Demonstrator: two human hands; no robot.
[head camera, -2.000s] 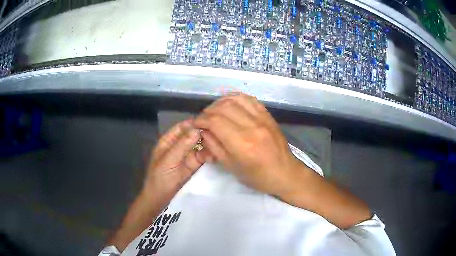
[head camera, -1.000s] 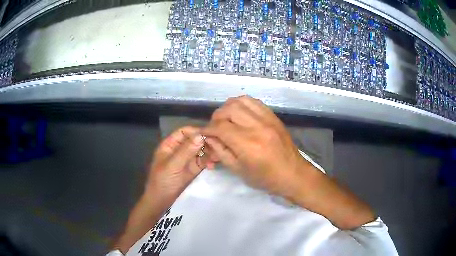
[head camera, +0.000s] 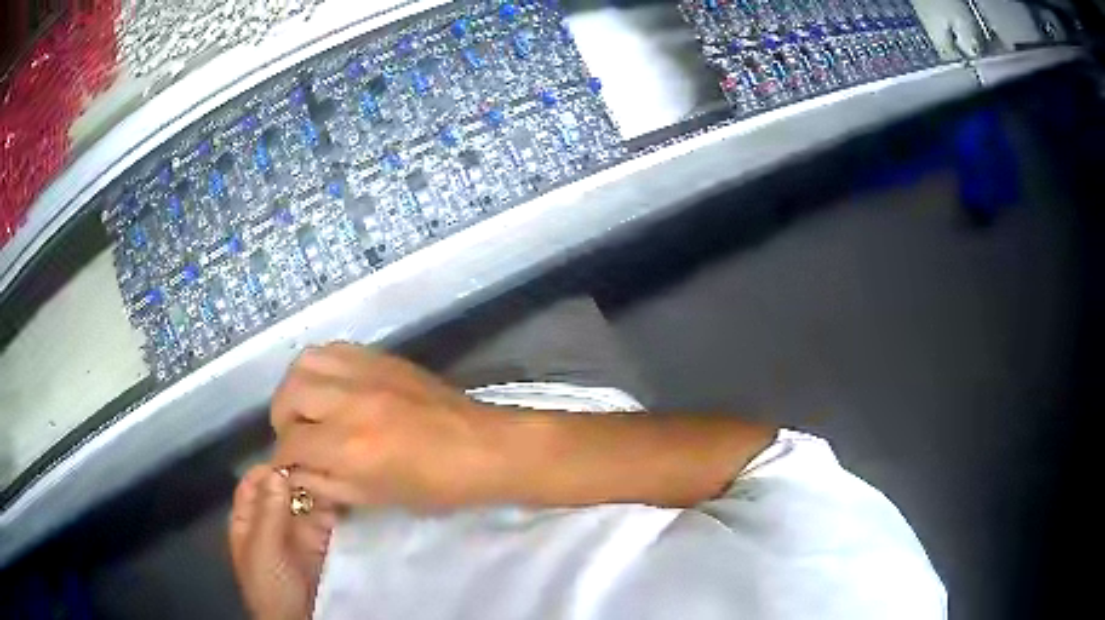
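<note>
My left hand (head camera: 269, 545) is low at the left, its fingers closed on a tiny pale, gold-tinted piece (head camera: 299, 500), too small to identify. My right hand (head camera: 370, 424) lies over and against its fingertips, blurred. The right fingertips are hidden, so I cannot tell whether they hold anything. Both hands are below the near conveyor rail (head camera: 485, 269). Beyond the rail lies a PCB panel (head camera: 351, 182) dotted with blue and metallic parts.
A second panel (head camera: 812, 55) lies further right. The pale line bed (head camera: 636, 67) shows between the panels. Beyond the far rail (head camera: 261, 67) are a red component heap (head camera: 49, 109) and a speckled pale heap (head camera: 200, 30). A blurred blue object (head camera: 982, 164) is at the right.
The view has swung left and tilted, so the red and pale heaps now show and the green pile is gone. Both hands sit lower left in the picture, still together around the small piece.
</note>
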